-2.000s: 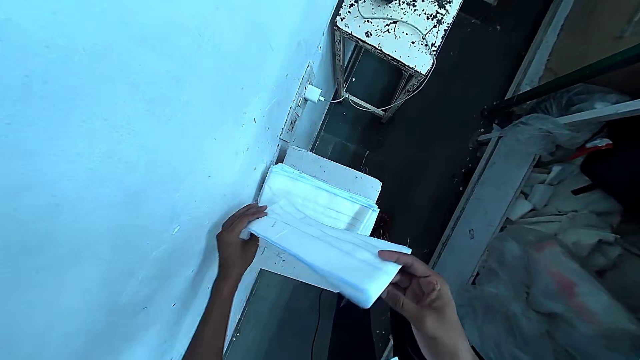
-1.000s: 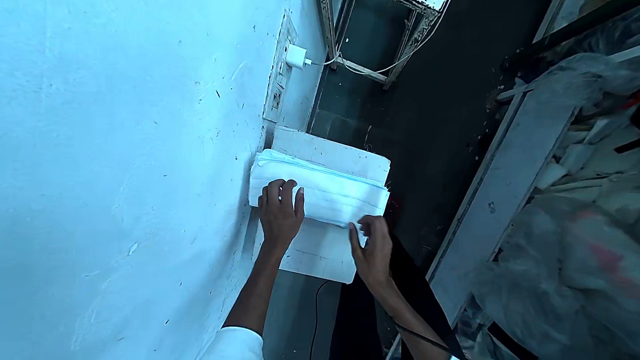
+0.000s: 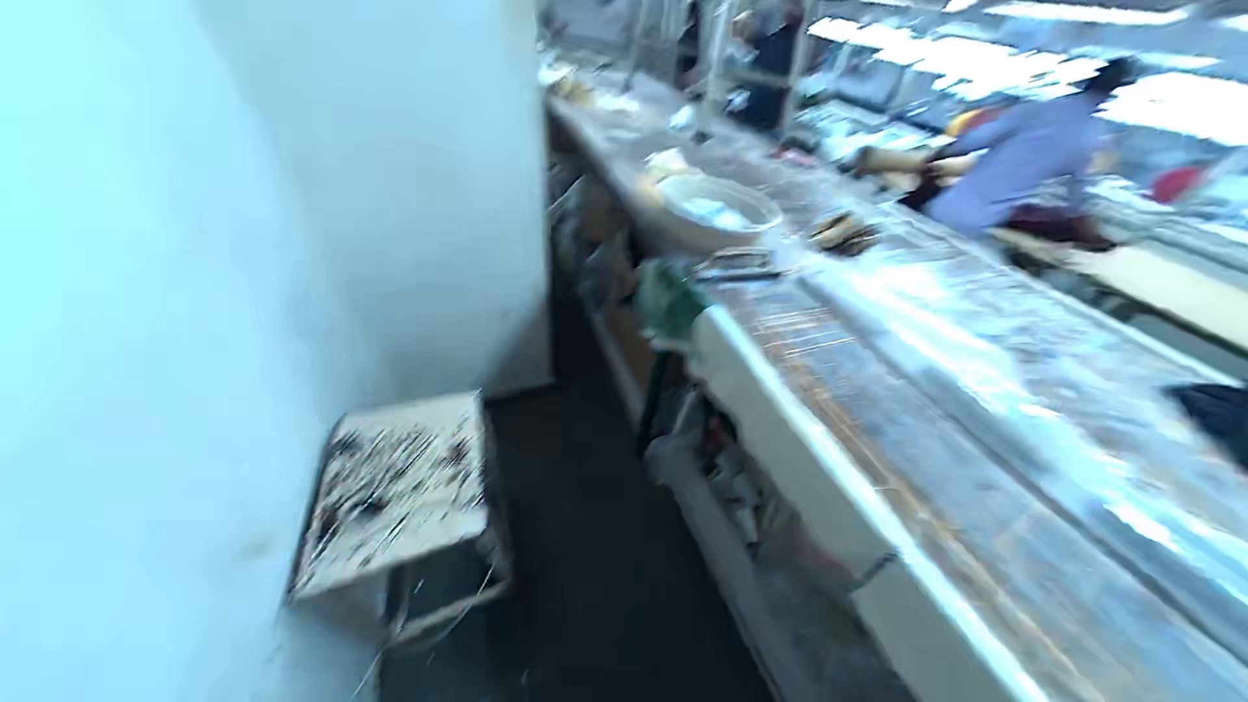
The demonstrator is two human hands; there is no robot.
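Neither my left hand nor my right hand shows in the head view now, and the stack of folded white cloth is out of frame too. The picture is blurred by motion. At the lower left, a stool or small table (image 3: pixel 405 487) with a worn, paint-flecked white top stands against the wall, a thin cord hanging by its legs. To the right a long worktable (image 3: pixel 877 390) runs away from me, with a round, shallow tub (image 3: pixel 717 210) holding pale material near its far part.
A pale wall (image 3: pixel 244 292) fills the left side. Dark floor (image 3: pixel 575 507) lies between it and the worktable. Under the table is a cluttered shelf (image 3: pixel 731 487). Across the table, a person (image 3: pixel 1024 156) leans over another work surface. Uprights (image 3: pixel 717 63) stand farther back.
The view has swung up and away from the white stack. A second ago both my hands were at the stack, the left resting on it; two seconds ago they held a folded white piece.
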